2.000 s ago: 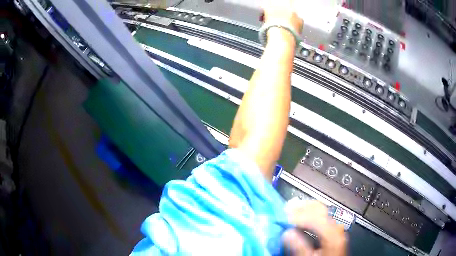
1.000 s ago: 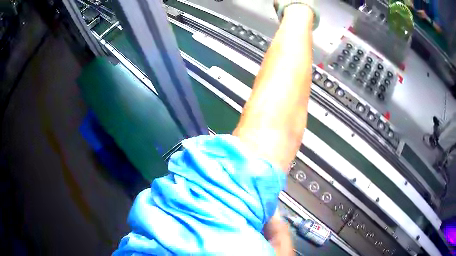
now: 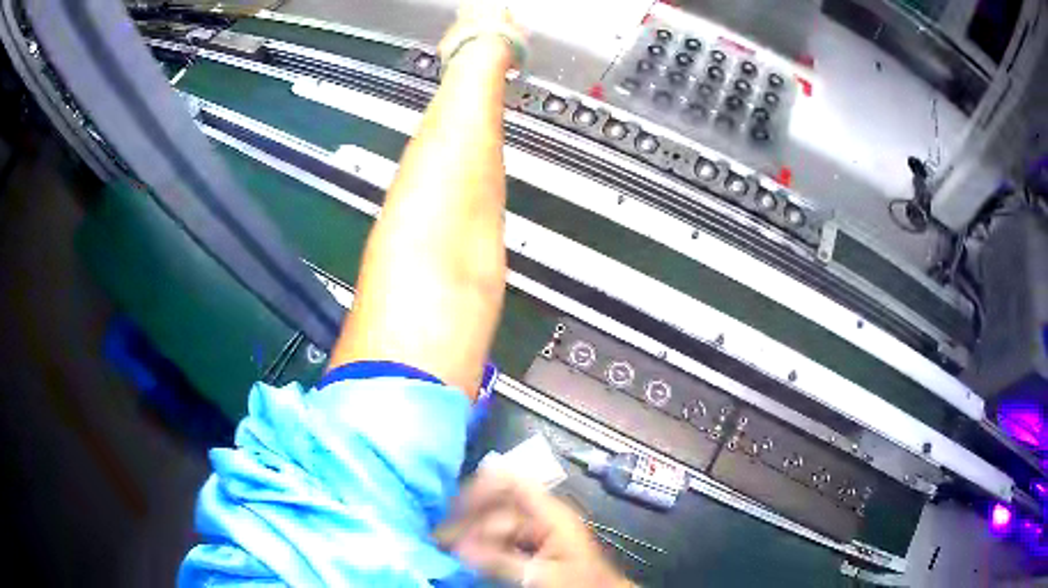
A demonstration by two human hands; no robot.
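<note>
My left arm, in a blue sleeve, reaches across the line to the far rail. My left hand [image 3: 485,16] is mostly cut off by the top edge; a band shows at its wrist, and its fingers are hidden. Grey metal carriers [image 3: 672,152] with round, shiny-centred lens parts sit in a row on the far rail, right of my wrist. My right hand [image 3: 523,534] is low in the picture, blurred, with fingers bent, near a white wipe [image 3: 526,462]; whether it holds anything is unclear.
A lens tray [image 3: 707,83] lies beyond the rails. Brown fixture plates [image 3: 615,404] lie on the near edge. A squeeze bottle [image 3: 644,478] and thin tweezers [image 3: 626,540] lie on the green bench. A grey post [image 3: 207,172] stands at left.
The view has shifted, so the line sits further left. My left arm remains stretched over the rails. My right hand shows more than one second ago, and the wipe and tweezers beside it are now visible.
</note>
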